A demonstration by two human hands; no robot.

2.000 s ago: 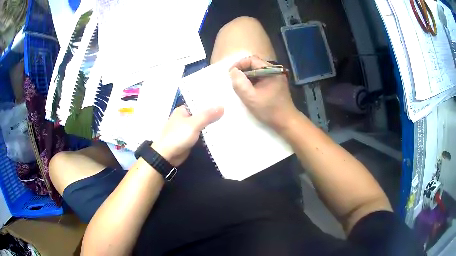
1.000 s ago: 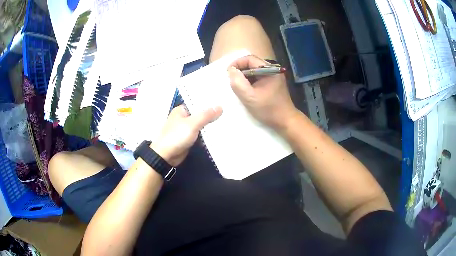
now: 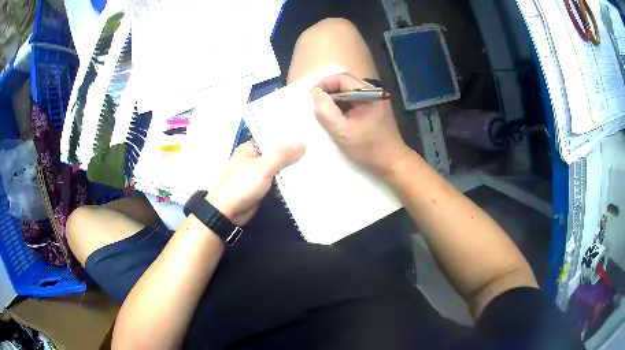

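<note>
A white spiral notebook (image 3: 336,184) lies open on my lap, its wire edge to the left. My left hand (image 3: 257,174) grips its left edge, thumb on the page, fingers hidden beneath. My right hand (image 3: 363,126) holds a slim silvery pen (image 3: 360,96) over the upper page; the tip is hidden by my fingers. The thread shade card (image 3: 199,130) lies to the left, with pink, dark and orange tufts showing. A white paper (image 3: 199,48) lies over its upper part. An olive-green fabric swatch (image 3: 109,167) is at the card's left edge.
A blue basket (image 3: 51,281) with maroon cloth (image 3: 51,157) and a clear bag stands left, above a cardboard box (image 3: 68,318). A foot pedal (image 3: 423,67) is beyond my right knee. The blue-edged table (image 3: 560,205) at right holds papers (image 3: 582,89) and red and yellow rings.
My hands, the pen and the notebook stay in nearly the same place. The view has shifted very slightly.
</note>
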